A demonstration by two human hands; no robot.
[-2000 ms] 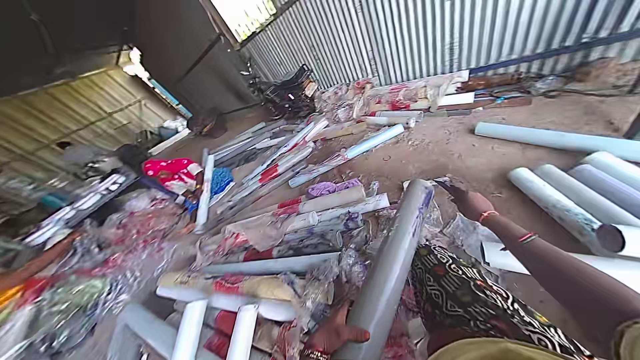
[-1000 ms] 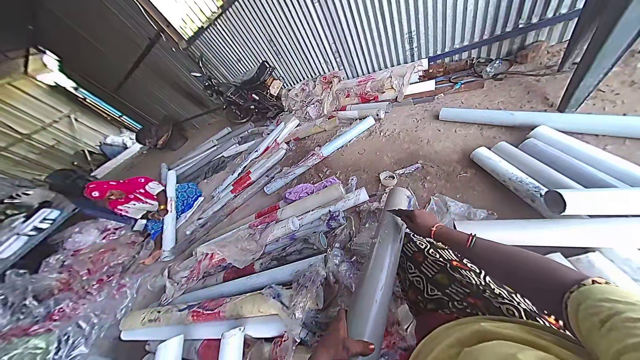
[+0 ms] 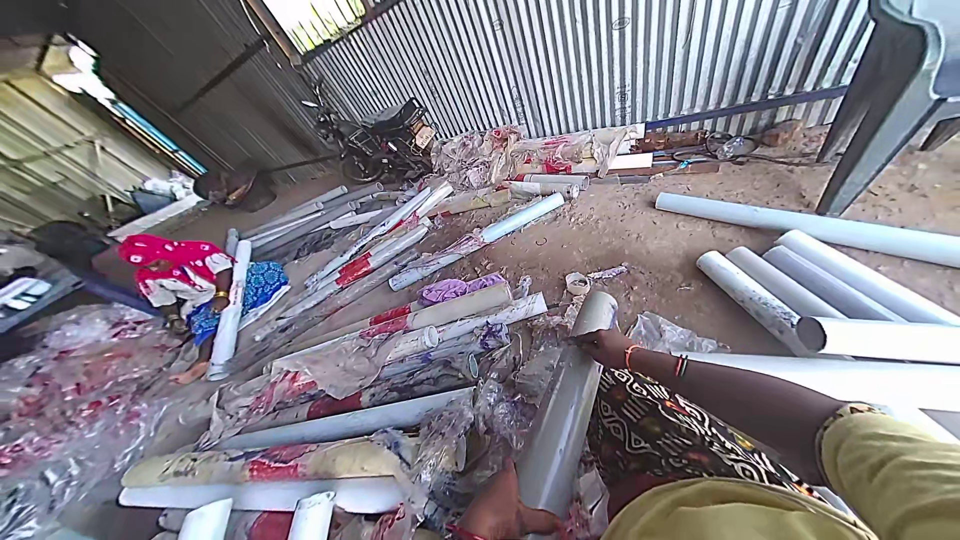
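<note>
A grey plastic pipe leans upright in front of me, its upper end toward the dirt floor ahead. Around its lower part is my left hand, fingers against the side. My right hand rests on the pipe near the upper end, fingers bent over its surface; whether it holds a small tool or scrap cannot be told. Just beyond the pipe's end lies a small whitish ring-shaped piece. Crumpled clear plastic wrap lies along the pipe's left side. My patterned skirt is at its right.
Wrapped pipes are heaped at left. White and grey pipes lie at right, below a plastic chair. Another person sits at far left with a white pipe. A motorcycle stands by the corrugated metal wall.
My right hand stays near the pipe's upper end and my left hand at its lower part. The view has swung, showing more of the chair at right.
</note>
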